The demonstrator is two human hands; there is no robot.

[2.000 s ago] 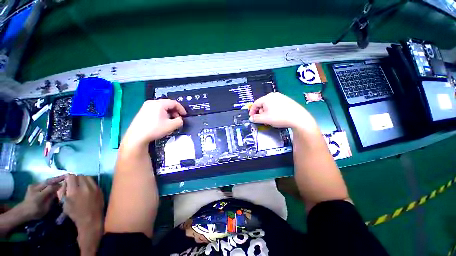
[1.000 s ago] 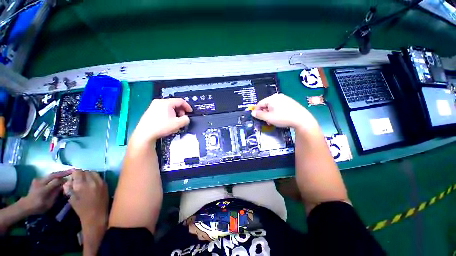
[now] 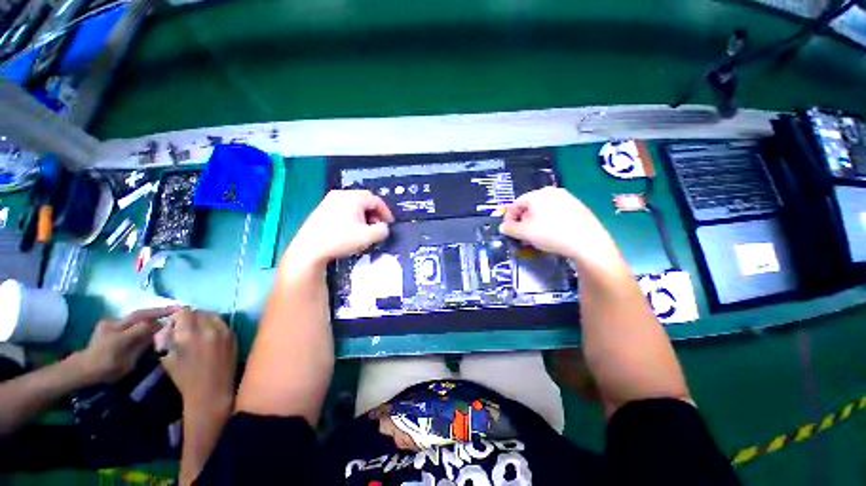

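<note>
The open laptop base (image 3: pixel 456 308) lies in front of me with its inside showing. The black battery pack (image 3: pixel 446 195) with white print runs along its far side. The mainboard (image 3: pixel 442 271) fills the near half. A dark film (image 3: pixel 442 231) lies between them. My left hand (image 3: pixel 355 226) is at the left end of the battery's near edge, thumb and fingertips close together. My right hand (image 3: pixel 541 224) is at the right end of that edge, fingers pinched. A bit of orange-yellow shows by its fingertips. What either hand's fingertips hold is too small to tell.
A blue bin (image 3: pixel 233 180), black screw tray (image 3: pixel 175 211) and green strip (image 3: pixel 272 211) are left. Another person's hands (image 3: pixel 161 346) work at the lower left. Two fans (image 3: pixel 621 159), a coppery heatsink (image 3: pixel 630 202) and open laptops (image 3: pixel 745 261) are right. A metal rail (image 3: pixel 380 135) runs behind.
The whole view has shifted, so the bench appears further right. Both hands stay at nearly the same places over the laptop. The orange-yellow bit by my right fingertips shows less.
</note>
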